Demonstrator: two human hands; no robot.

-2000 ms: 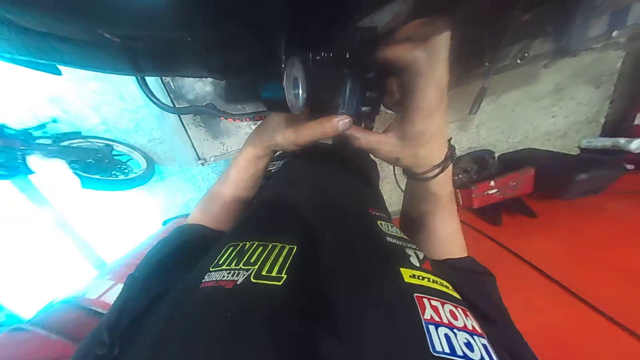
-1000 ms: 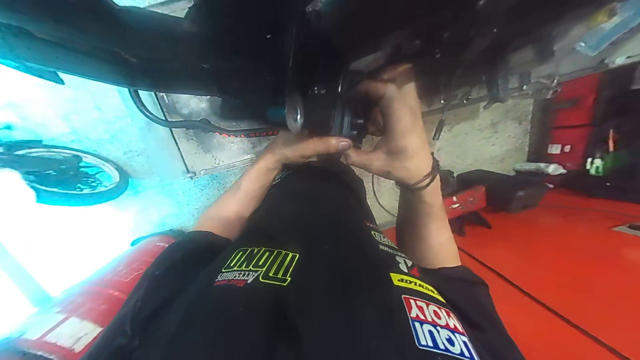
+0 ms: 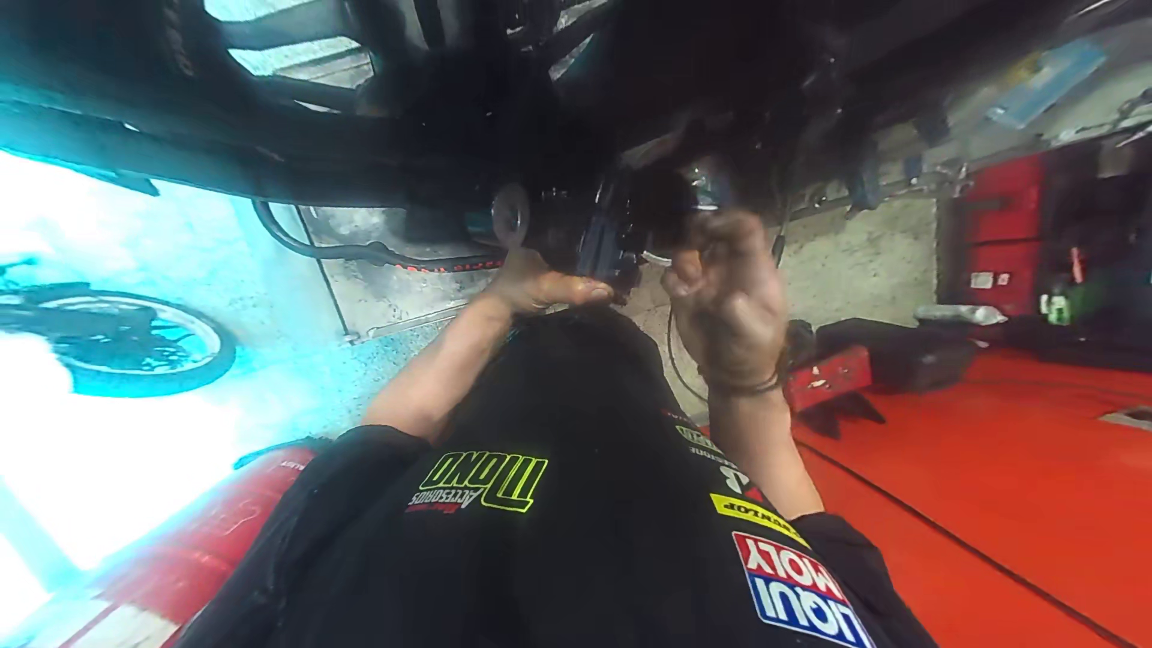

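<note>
My left hand [image 3: 549,288] is at the lower end of a dark cylindrical part [image 3: 605,229] under a large dark assembly [image 3: 414,117]. Its thumb lies across the bottom of that part, and its other fingers are mostly hidden behind. To the right of the part, my right hand [image 3: 729,288] is raised, blurred, with its fingers bent; whether it holds anything cannot be made out. A pale round disc-like piece [image 3: 511,216] stands just above my left hand.
A black hose [image 3: 315,247] curves at left, with a motorcycle wheel [image 3: 135,342] beyond. A red cylindrical container [image 3: 216,531] stands lower left. At right are a red metal stand [image 3: 828,378], a black case [image 3: 900,351] and red cabinets [image 3: 1006,225] on an orange-red floor.
My right hand has moved away from the dark part, to the right, and its fingers have changed pose. My left hand has stayed at the part. The view has tilted, showing more of the assembly above.
</note>
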